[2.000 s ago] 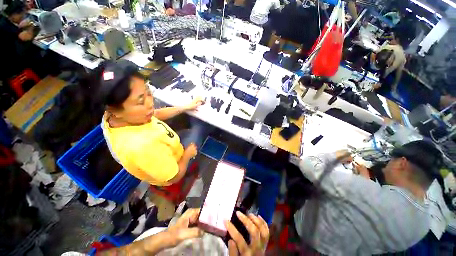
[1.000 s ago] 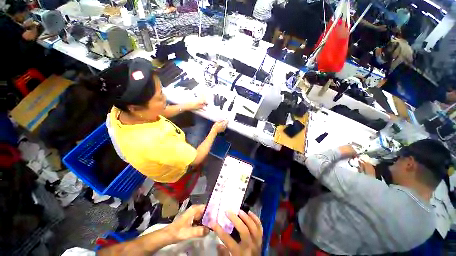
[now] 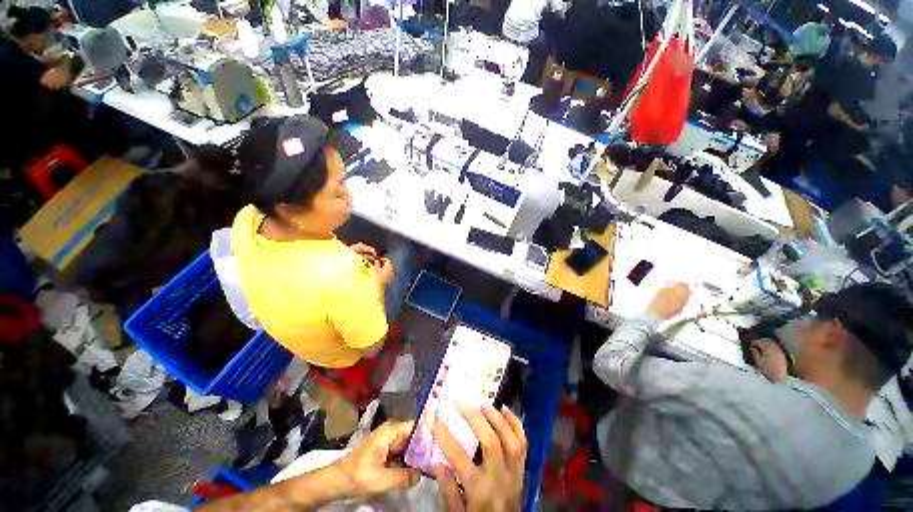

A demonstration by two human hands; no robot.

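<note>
A smartphone (image 3: 463, 375) with a bright white and pink screen is held upright and slightly tilted at the lower middle. My left hand (image 3: 378, 458) grips its lower left edge. My right hand (image 3: 485, 455) is at its lower right, with fingers lying over the lower part of the screen; whether it also grips the edge is hard to tell.
A person in yellow (image 3: 305, 290) sits left of the phone beside a blue crate (image 3: 180, 345). A person in grey (image 3: 741, 420) sits at right. A white table (image 3: 400, 205) holds dark pieces and sewing machines. A red bag (image 3: 661, 95) hangs above. Scraps cover the floor.
My right fingers have moved up over the screen, and the phone has shifted slightly right. The person in yellow has drawn their hands back from the table. The person in grey has moved an arm.
</note>
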